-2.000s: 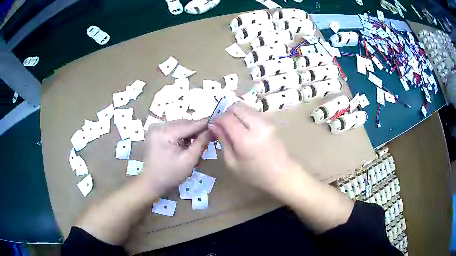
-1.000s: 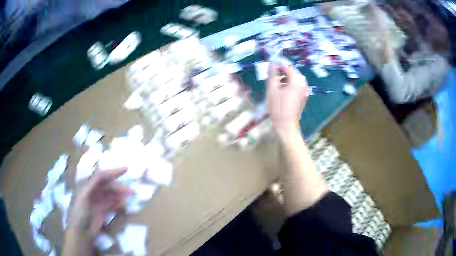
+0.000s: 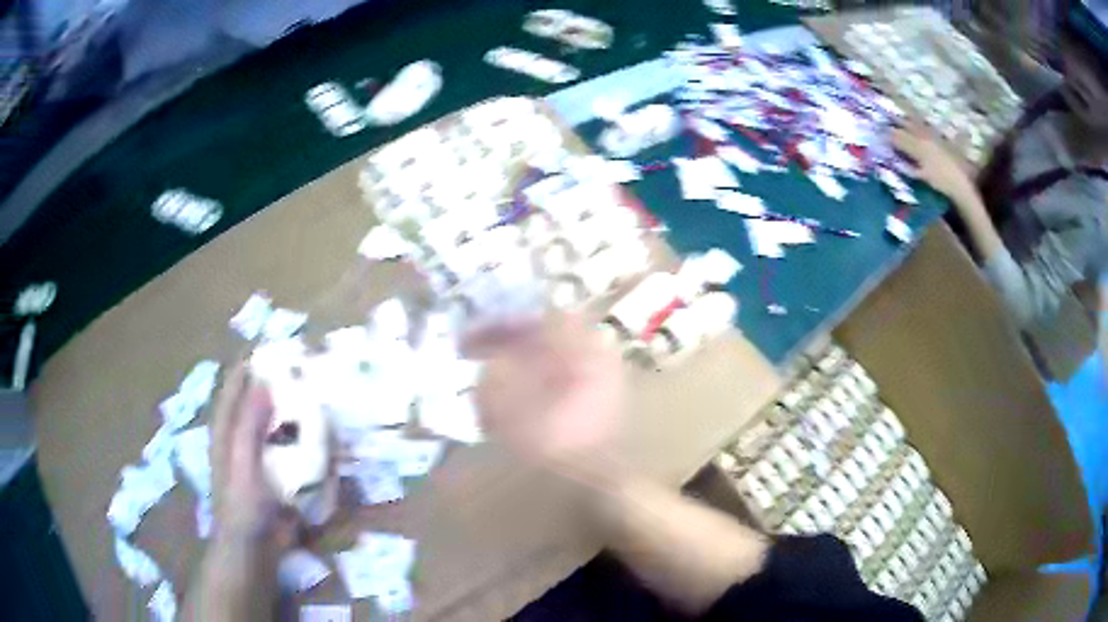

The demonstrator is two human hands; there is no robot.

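Note:
My left hand (image 3: pixel 243 456) holds a cream car-shaped housing (image 3: pixel 295 444) with a dark opening, at the left over the scattered white squares. My right hand (image 3: pixel 553 389) is blurred, right of the housing and apart from it. A pale blurred patch shows at its fingertips; I cannot tell if it is a held white square. White squares (image 3: pixel 374 371) lie heaped between and behind the hands. Grouped cream housings (image 3: pixel 486 182) stand in rows beyond my right hand. Wired parts (image 3: pixel 790 109) with red and blue leads are heaped at the upper right.
A brown cardboard sheet (image 3: pixel 535 516) lies under the work. Flat cream pieces (image 3: pixel 186 210) lie on the dark green surface behind. An open carton (image 3: pixel 972 389) with packed housings (image 3: pixel 851 468) is at the lower right. Another person's hand (image 3: pixel 936 158) is beside the wire heap.
My right hand has come back from the wire heap toward the white squares. My left hand, seen without a housing a second ago, now holds one. The view has shifted rightward since the earliest frame.

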